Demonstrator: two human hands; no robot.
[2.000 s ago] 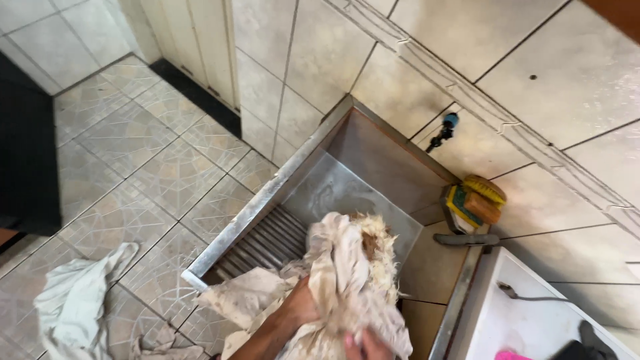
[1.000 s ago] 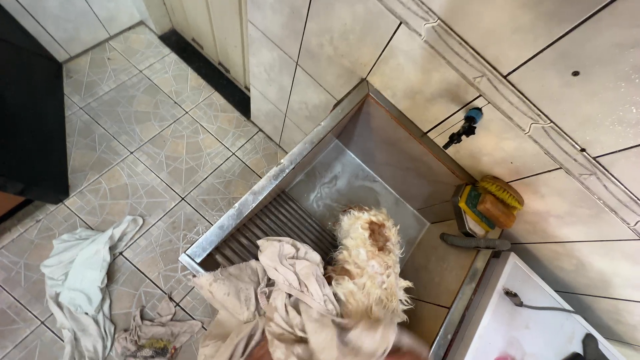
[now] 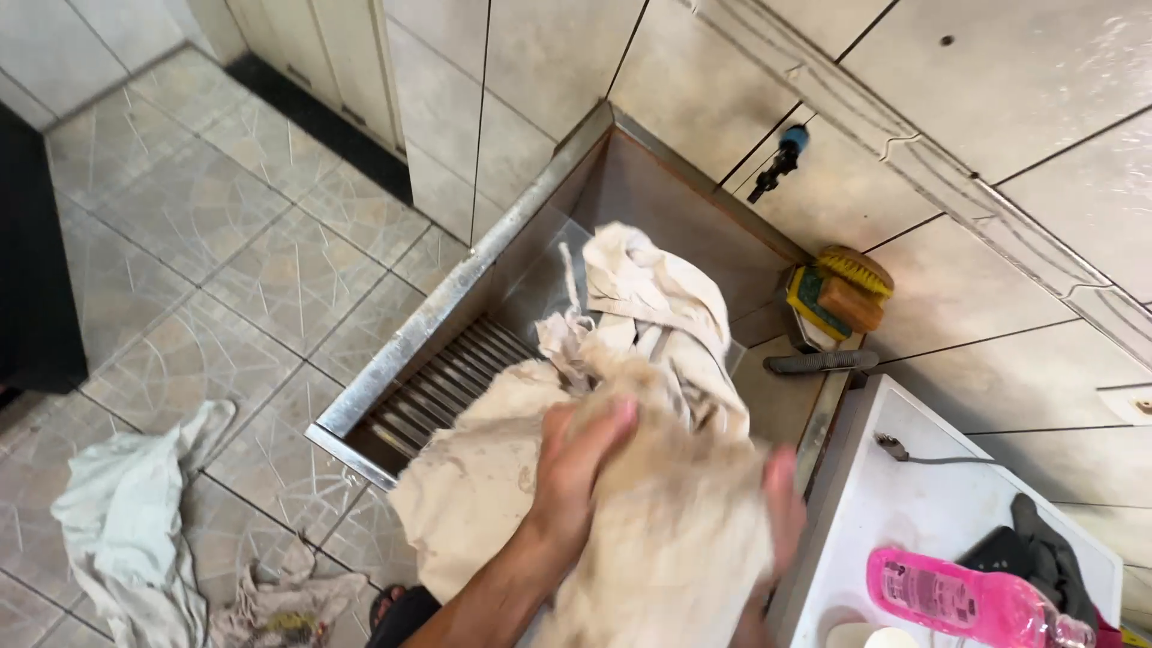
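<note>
A beige cloth [image 3: 661, 288] lies bunched inside the stainless-steel sink [image 3: 504, 234], over its ribbed washboard side and basin. Nearer to me is a blurred cream-and-tan furry mass [image 3: 675, 531], which looks like a small long-haired dog; motion blur hides where fur ends and cloth begins. My left hand [image 3: 580, 459] presses on its left side, with thumb and fingers around it. At its right edge is my right hand [image 3: 781, 522], blurred and partly hidden behind it. More beige cloth [image 3: 477, 477] hangs over the sink's near edge, beside my left forearm.
Brushes [image 3: 850, 274], a sponge and a grey hose [image 3: 821, 362] rest on the sink's right corner. A tap [image 3: 781, 162] juts from the tiled wall. A white appliance top [image 3: 927, 486] holds a pink bottle [image 3: 967, 594] and a cable. Cloths [image 3: 135, 513] lie on the floor at left.
One second ago the curly cream-and-brown fur stood out in the basin with cloth in front of it; now beige cloth fills that spot. Both hands have come up into clear view.
</note>
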